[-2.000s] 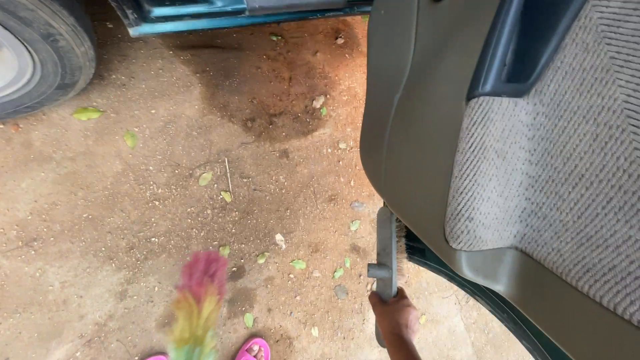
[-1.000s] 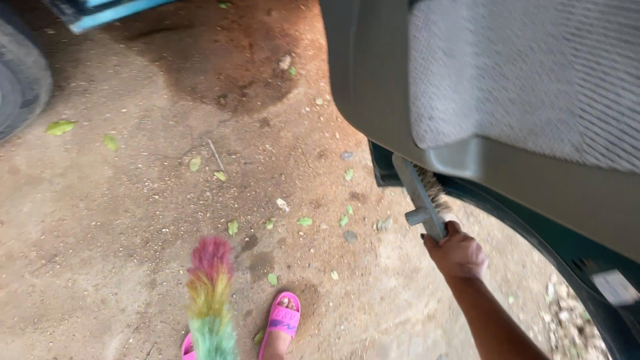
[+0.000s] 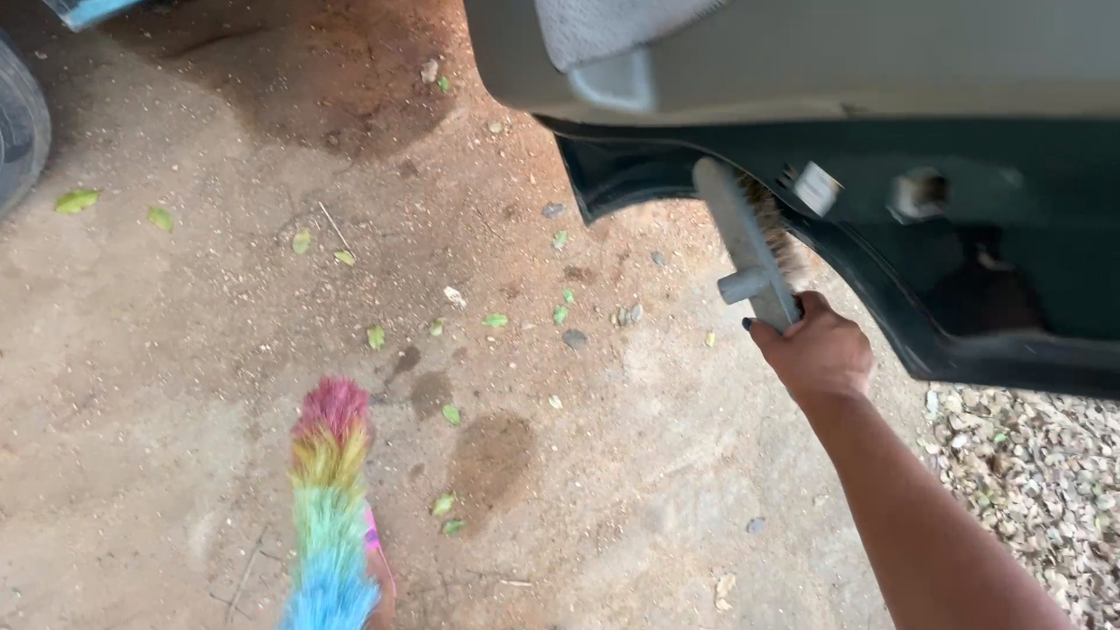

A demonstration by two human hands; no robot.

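My right hand (image 3: 822, 350) grips the lower end of a grey broom head (image 3: 744, 236), whose bristles face the dark green lower edge of an open car door (image 3: 980, 254). A short socket sticks out from the back of the head, with no pole in it. At the lower left, a rainbow-coloured fluffy duster (image 3: 331, 499) points upward over the ground; its handle is out of the frame. My left hand is not visible.
A vehicle wheel (image 3: 19, 131) stands at the upper left, near a blue vehicle edge (image 3: 92, 10). Green leaves and damp patches mark the dirt ground (image 3: 219, 350). Dry leaves (image 3: 1024, 490) lie at the lower right. A foot in a pink sandal (image 3: 373, 530) is beside the duster.
My right hand and the broom head have moved right along the door's underside. More of the dark green door edge shows. The view has shifted.
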